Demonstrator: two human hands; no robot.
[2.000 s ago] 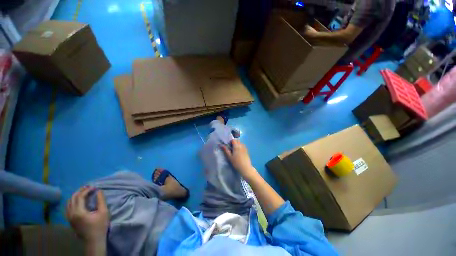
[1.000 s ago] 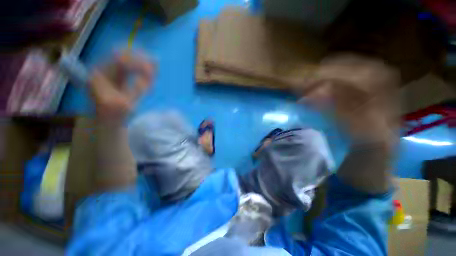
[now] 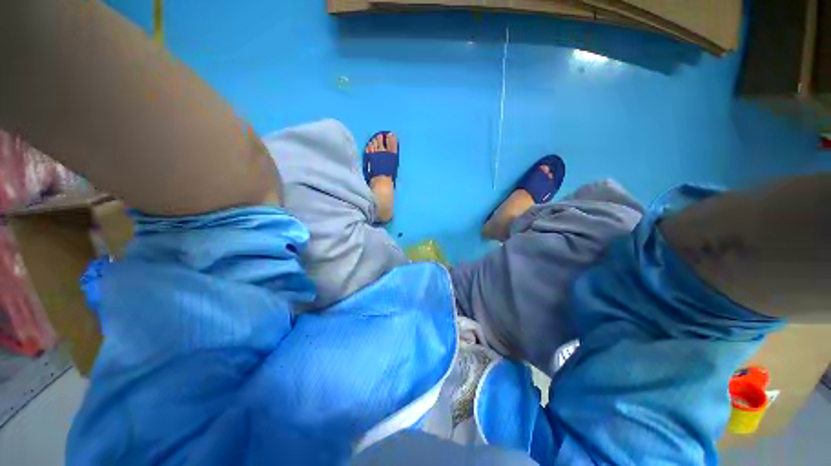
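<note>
Both of my forearms, in blue sleeves, reach up and outward past the picture's edges. My left hand is cut off beyond the upper left edge, and my right hand beyond the right edge. Nothing held is visible. Nearest in front are my grey trouser legs, knees apart, and my feet in dark blue sandals on the floor. The flat cartons [image 3: 547, 7] lie on the floor at the top edge, cut off by it. The red and yellow tape dispenser [image 3: 748, 400] sits on a closed carton [image 3: 791, 364] at the lower right.
An open carton [image 3: 55, 264] stands at the left, partly behind my sleeve, with blue plastic beside it. Pinkish red wrapped goods [image 3: 16, 296] are at the far left. A dark-sided box [image 3: 774, 45] is at the upper right. The floor is blue.
My hands have left my knees, risen outward and passed out of view. The view has tipped down, so the flat cartons now show only at the top edge.
</note>
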